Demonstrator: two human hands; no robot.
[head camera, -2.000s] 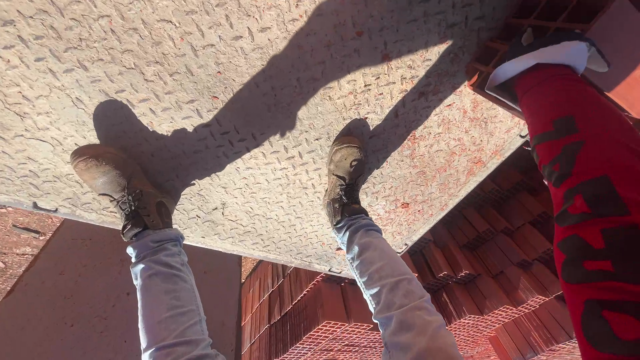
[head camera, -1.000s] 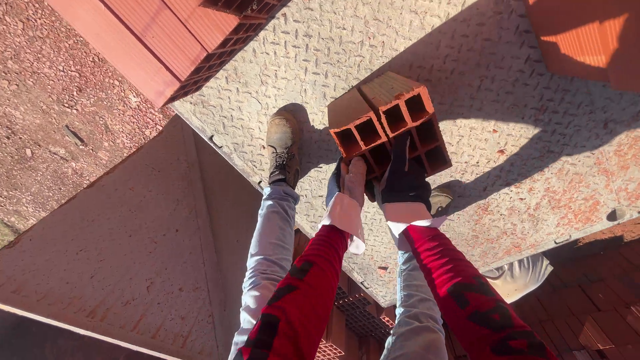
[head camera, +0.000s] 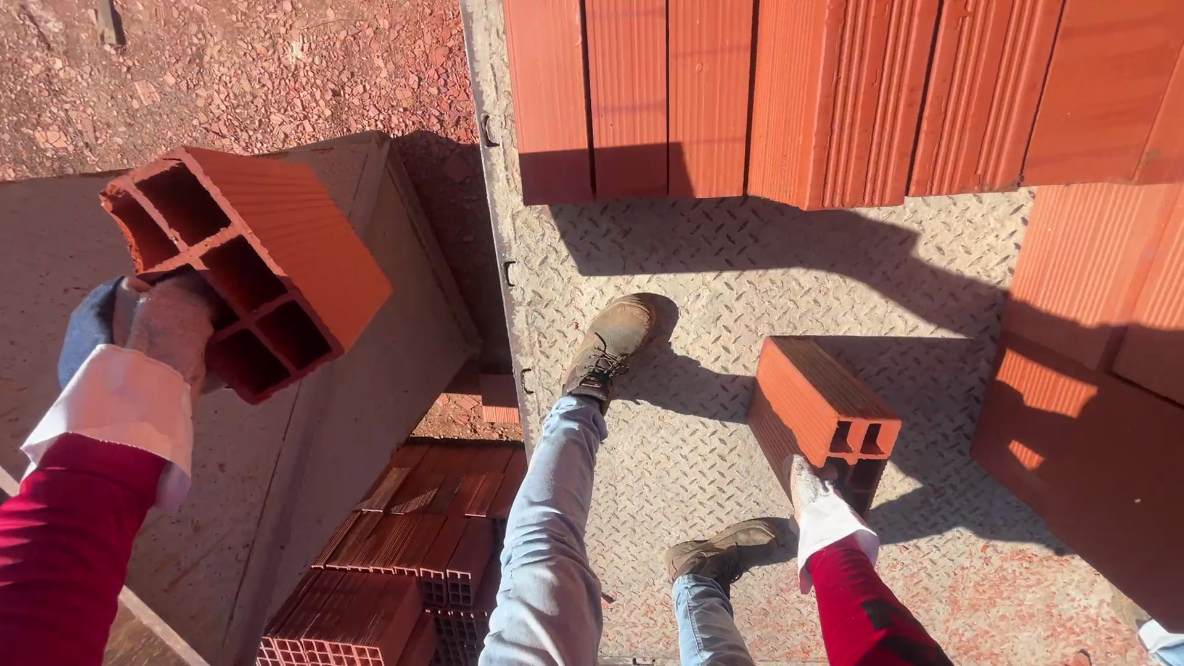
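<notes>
My left hand (head camera: 171, 324), in a worn work glove with a white cuff, holds a hollow red clay brick (head camera: 305, 250) by its open-celled end, at the left over a sloping metal surface. The near end of this brick is chipped at one corner. Low at the right of centre, my gloved right hand (head camera: 819, 486) grips the end of a second hollow clay brick (head camera: 814, 398) above the tread-plate floor (head camera: 684, 462). The fingers of both hands are partly hidden inside or behind the bricks.
Rows of clay bricks (head camera: 703, 102) stand on the plate at the top, with more bricks (head camera: 1091, 444) at the right. Stacked hollow bricks (head camera: 416, 536) lie below the plate's edge. Beside it are a sloping metal surface (head camera: 250, 444) and rubble-strewn ground (head camera: 305, 74). My boots stand on the plate.
My hands, close together with bricks one second ago, are now wide apart, one brick in each. The left has moved out to the left. The view has shifted toward the brick rows.
</notes>
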